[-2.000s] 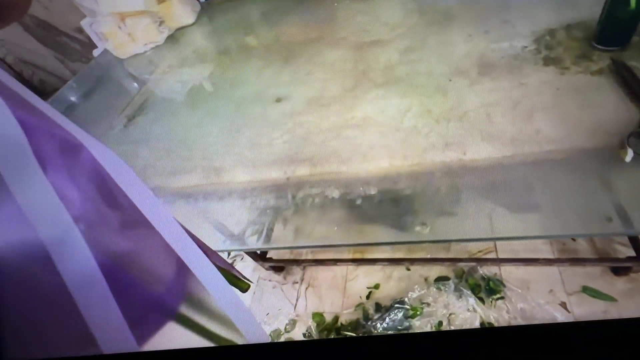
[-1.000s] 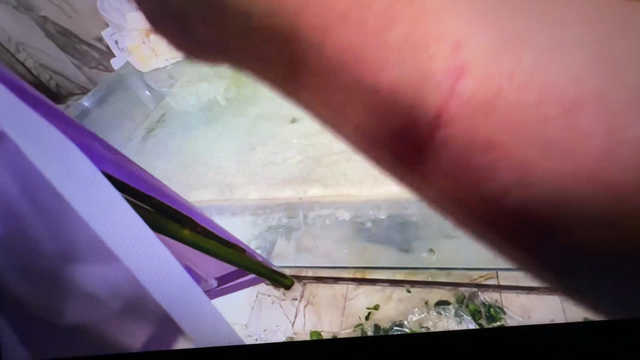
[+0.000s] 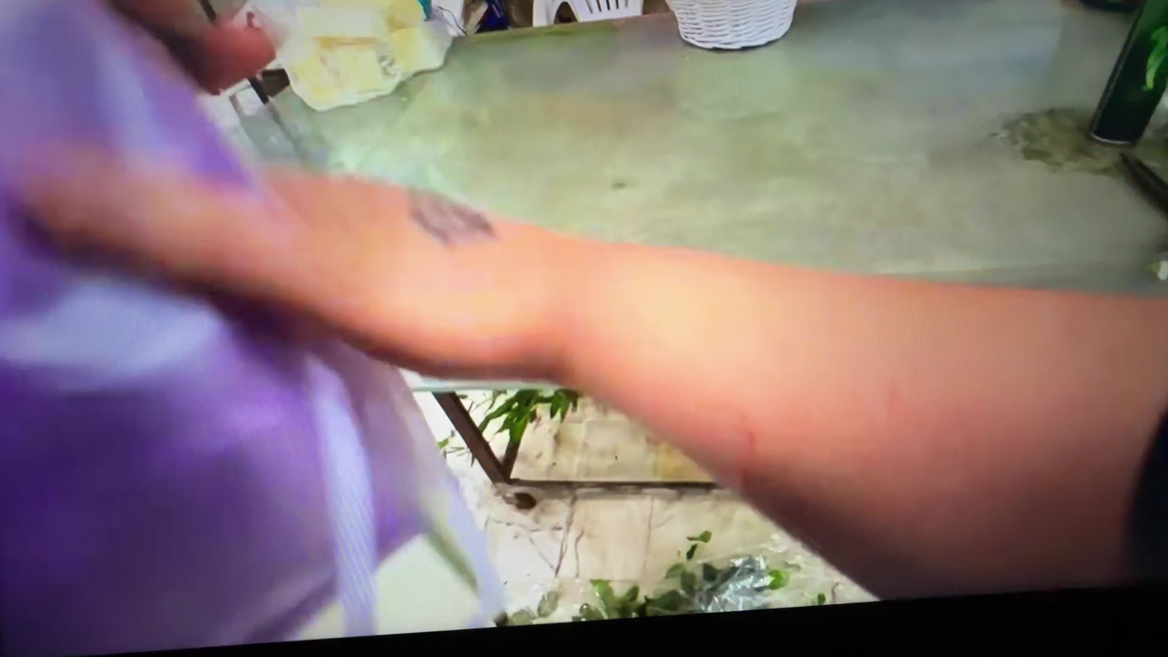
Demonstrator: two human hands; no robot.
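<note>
My right hand (image 3: 301, 255) reaches in from the right edge and lies against purple and white wrapping material (image 3: 164, 474) at the left. Its fingers are blurred and extended over the wrapping, so a firm hold cannot be told; a dark mark shows on the hand near the wrist. At the upper left, part of my left hand (image 3: 224, 50) shows behind the wrapping's top edge, with most of it hidden. A green stem shows faintly through the wrapping's lower edge.
A glass-topped table (image 3: 639, 182) carries a white wicker basket (image 3: 735, 18), clear plastic with pale yellow pieces (image 3: 347, 55), and a dark green can (image 3: 1131, 82) at the right. Cut leaves (image 3: 639, 598) and crumpled clear plastic (image 3: 744, 584) lie on the floor by the metal table frame (image 3: 474, 438).
My right forearm, absent two seconds ago, crossed the upper right one second ago and now lies lower, its hand at the wrapping. The view has shifted, bringing in the basket.
</note>
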